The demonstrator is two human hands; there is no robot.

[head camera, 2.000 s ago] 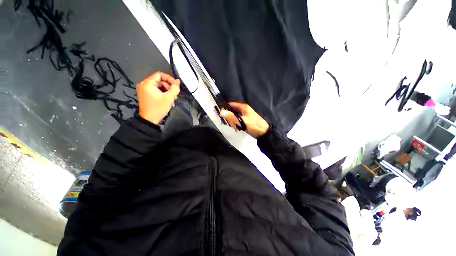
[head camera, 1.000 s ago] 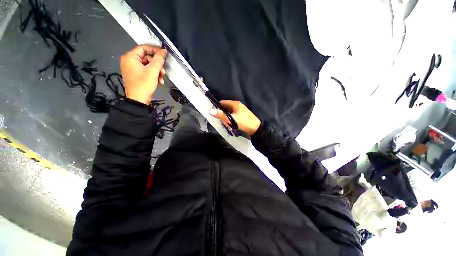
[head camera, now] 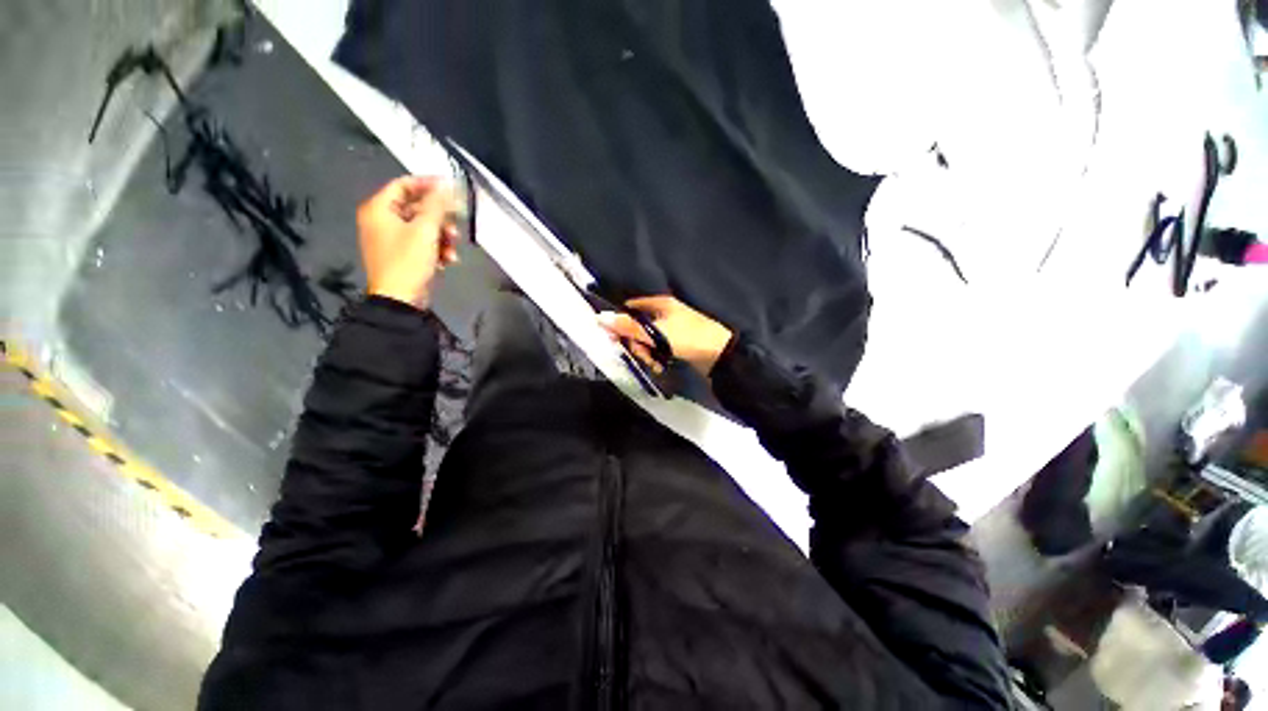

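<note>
A large dark cloth panel (head camera: pixel 626 153) lies on the white table, its left edge along the table's edge. My right hand (head camera: pixel 677 333) grips the black handles of the long shears (head camera: pixel 535 229). The blades point up and left along the cloth's edge; how far they are open is hard to tell. My left hand (head camera: pixel 408 239) is pinched beside the blade tips, off the table's edge. A thin dark strip (head camera: pixel 467 202) curves from the cloth's edge beside its fingertips; the fingertips are blurred.
The white table (head camera: pixel 1001 333) bears several thin dark offcuts (head camera: pixel 1182 229) at right and a dark flat rectangle (head camera: pixel 946 442) beyond my right sleeve. Dark strips (head camera: pixel 250 208) lie heaped on the grey floor at left, near yellow-striped tape (head camera: pixel 111 452). People are partly visible at lower right.
The strip first looped from the cloth's edge to my left hand; it now shows shorter. My left hand moved up, then slightly down. The view has shifted, showing the cloth's far left corner.
</note>
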